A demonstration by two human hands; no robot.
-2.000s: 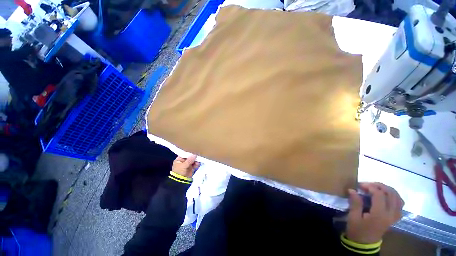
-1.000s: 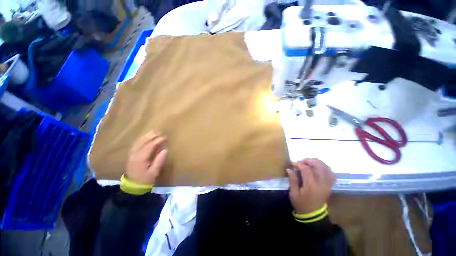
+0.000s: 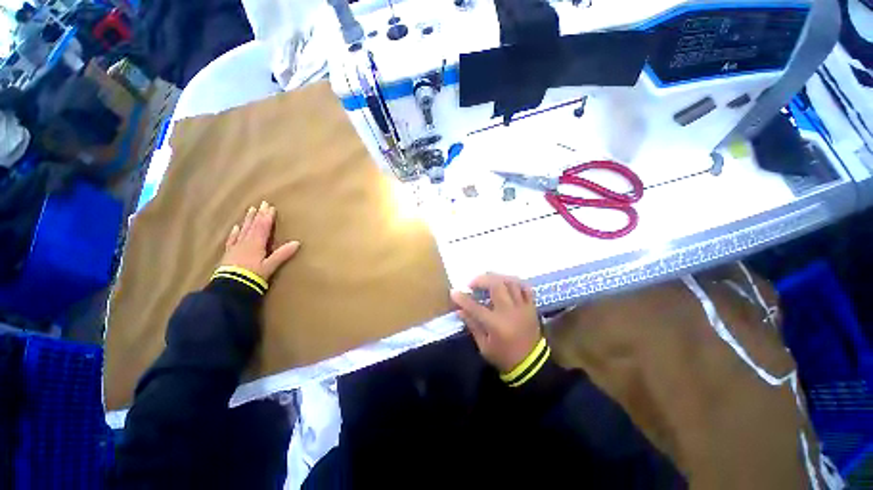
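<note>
A tan-brown garment panel [image 3: 325, 287] lies spread left of the needle, with a white edge along its front. My left hand [image 3: 254, 244] lies on the panel, fingers apart, holding nothing. My right hand [image 3: 501, 311] pinches the panel's front right corner at the table edge; something small and dark shows at its fingers, too small to tell. The panel's right edge runs by the presser foot and needle [image 3: 410, 165], beside a bright light. The white sewing machine [image 3: 613, 19] stands behind with its blue stripe.
Red-handled scissors [image 3: 595, 199] lie right of the needle. Black fabric strips [image 3: 550, 69] drape over the machine. A ruler strip [image 3: 651, 271] runs along the front edge. Stacked brown panels with white lines [image 3: 670, 373] hang at lower right. Blue crates [image 3: 53, 412] stand at left.
The view has turned to the right. My left hand has gone from the panel's front left edge to flat on its surface. My right hand remains at the front right corner.
</note>
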